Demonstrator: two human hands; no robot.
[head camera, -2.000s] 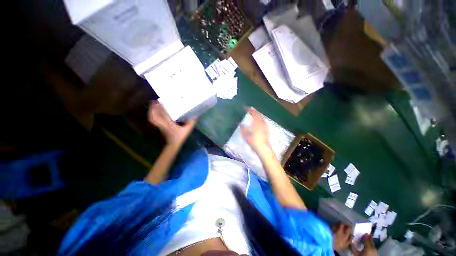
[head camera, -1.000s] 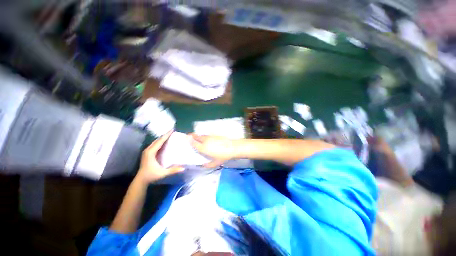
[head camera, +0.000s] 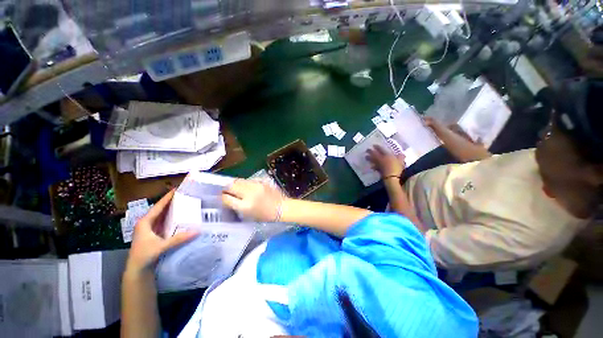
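A white product box (head camera: 206, 254) with a round picture and a barcode is tilted in front of my body, its top end apparently open. My left hand (head camera: 151, 236) grips its left side, thumb across the front. My right hand (head camera: 254, 199) is at the upper right of the box, fingers curled over the flap area; the fingertips are partly hidden. The inside of the box cannot be made out.
Printed white leaflets (head camera: 168, 135) lie on a brown board (head camera: 233, 153). A parts tray (head camera: 82, 198) is at left, an accessory box (head camera: 297, 169) right of my hands. Small cards (head camera: 335, 150) are scattered. More white boxes (head camera: 96, 290) stand lower left. A co-worker (head camera: 492, 204) handles a box at right.
The view has swung right, showing the co-worker. My hands have come together from apart and now hold a box with its printed side and barcode showing.
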